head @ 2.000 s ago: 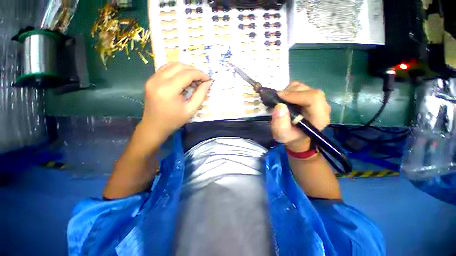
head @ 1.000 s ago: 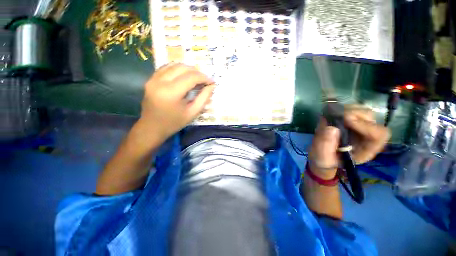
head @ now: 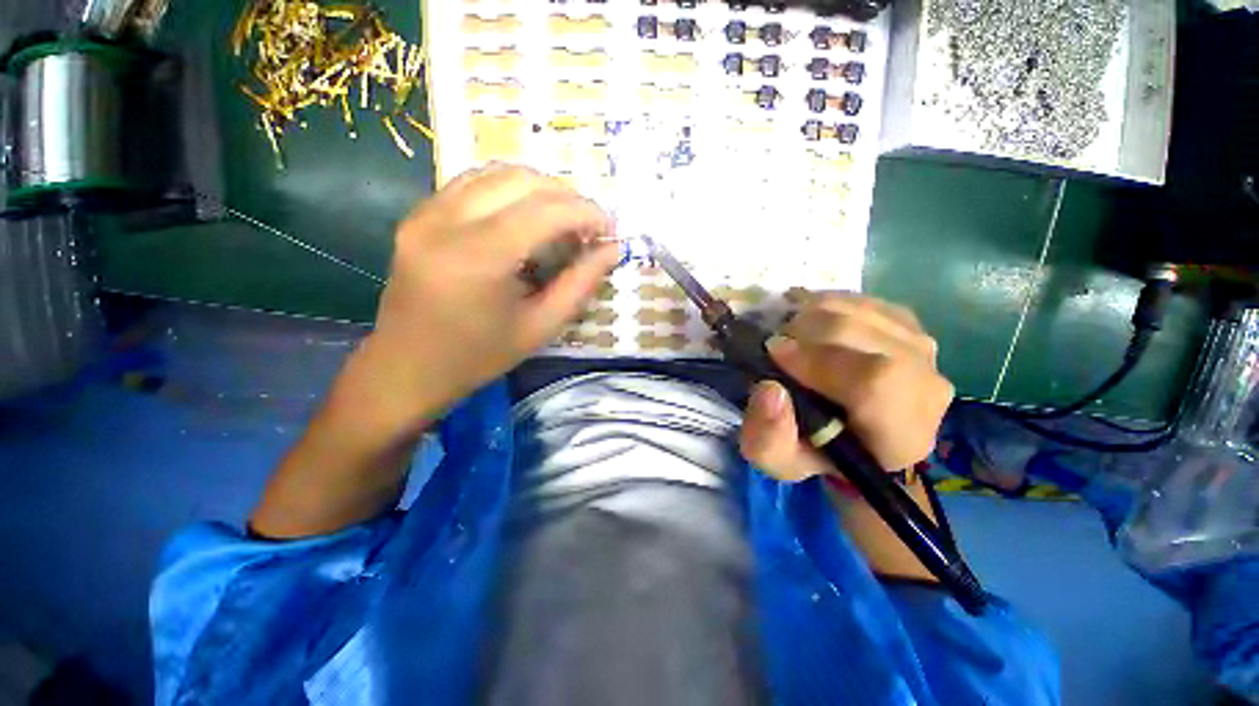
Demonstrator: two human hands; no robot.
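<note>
My right hand [head: 856, 386] holds the black soldering iron [head: 842, 439], its metal tip pointing up and left over the white tray [head: 773, 235]. My left hand [head: 490, 276] is pinched at the tray's left part, with the tip of the iron close to its fingertips. A small blue-and-white circuit board [head: 632, 253] shows at the fingertips and tip. Thin solder wire [head: 307, 246] runs from the spool toward my left hand. What lies inside the left fingers is mostly hidden; a dark piece shows between them. Glare washes out the tray's middle.
The solder spool [head: 66, 122] stands at upper left, beside a loose heap of gold strips [head: 325, 69]. A white box of small silver parts [head: 1029, 83] is at upper right. A black unit with a plugged cable [head: 1149, 310] and clear plastic [head: 1201, 483] lie at the right.
The iron swung right, away from the tray, one second ago and is now back by the left fingertips. The view has shifted slightly, so the tray and box appear further right.
</note>
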